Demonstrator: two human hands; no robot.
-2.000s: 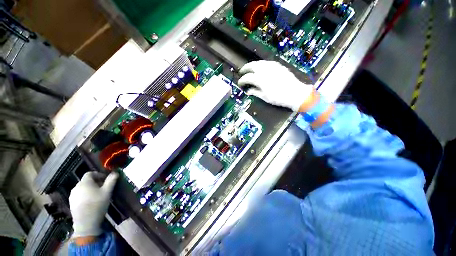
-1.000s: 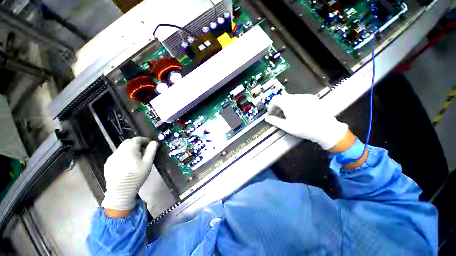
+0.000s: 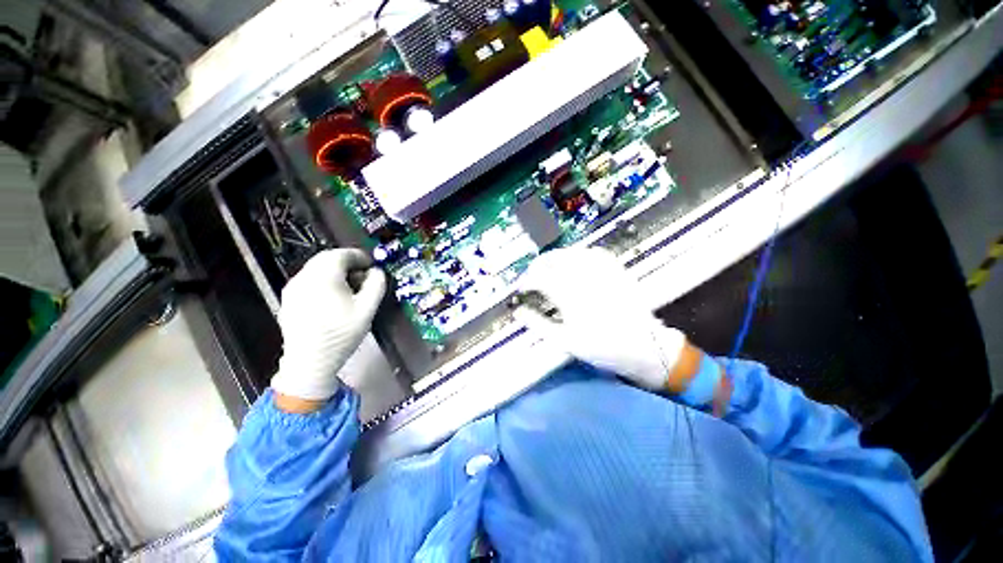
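Note:
A green circuit board lies in a dark solder pallet. A long silver-white heat sink crosses it, with two copper-red chokes at its left. My left hand, in a white glove, is at the pallet's left edge beside the pin box; thumb and forefinger curl together, and I cannot tell whether they hold anything. My right hand, gloved, is over the board's near edge with its fingers curled; its fingertips are near the pallet rim, and any small thing in them is hidden.
A black parts tray with loose metal pins stands left of the pallet. Another loaded circuit board lies at the upper right. The near conveyor rail runs along my body. A thin blue cord hangs by my right wrist.
The board and pallet now appear further up and right in view. My right hand has moved from the board's far right side to left along its near edge. My left hand stays at the left edge.

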